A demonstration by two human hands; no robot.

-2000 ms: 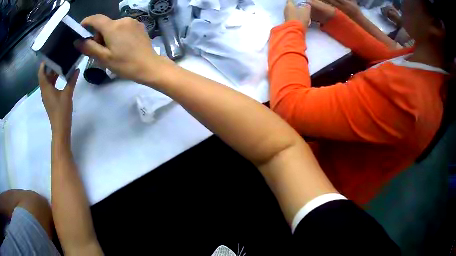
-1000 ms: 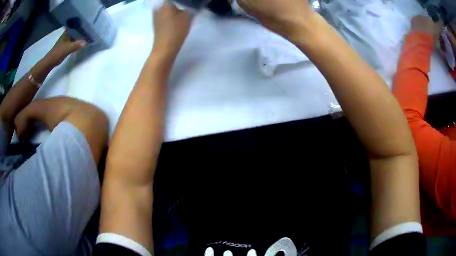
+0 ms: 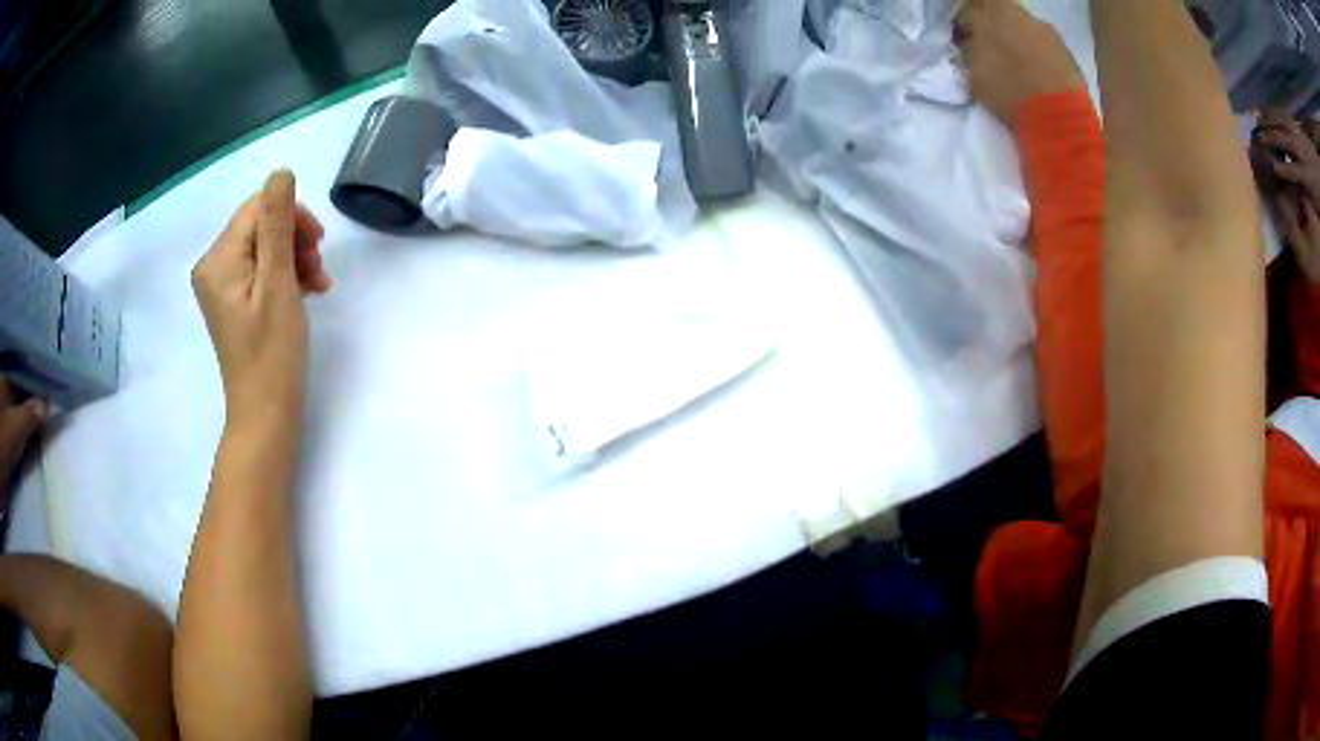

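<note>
My left hand (image 3: pixel 264 297) is over the left of the white table, its fingers loosely curled, with nothing visible in it. My right hand is out of the picture; only my right arm shows, reaching past the top edge. A grey cylinder (image 3: pixel 388 162) lies just right of my left hand, against a crumpled white bag (image 3: pixel 557 185). A grilled fan head (image 3: pixel 601 29) and a dark grey fan handle (image 3: pixel 709 109) lie behind. A flat white packet (image 3: pixel 644 379) with faint print lies mid-table.
Crumpled white bags (image 3: pixel 927 217) spread at the right, beside a person's hand and orange sleeve (image 3: pixel 1064 304). Another person's hand is at a printed carton (image 3: pixel 65 319) at the left edge. A dark green surface (image 3: pixel 159 87) is behind. Tape (image 3: pixel 847 521) marks the front edge.
The box seen in my hands two seconds ago is no longer with my left hand. My left hand has moved left from the top middle, and my right hand has left the picture.
</note>
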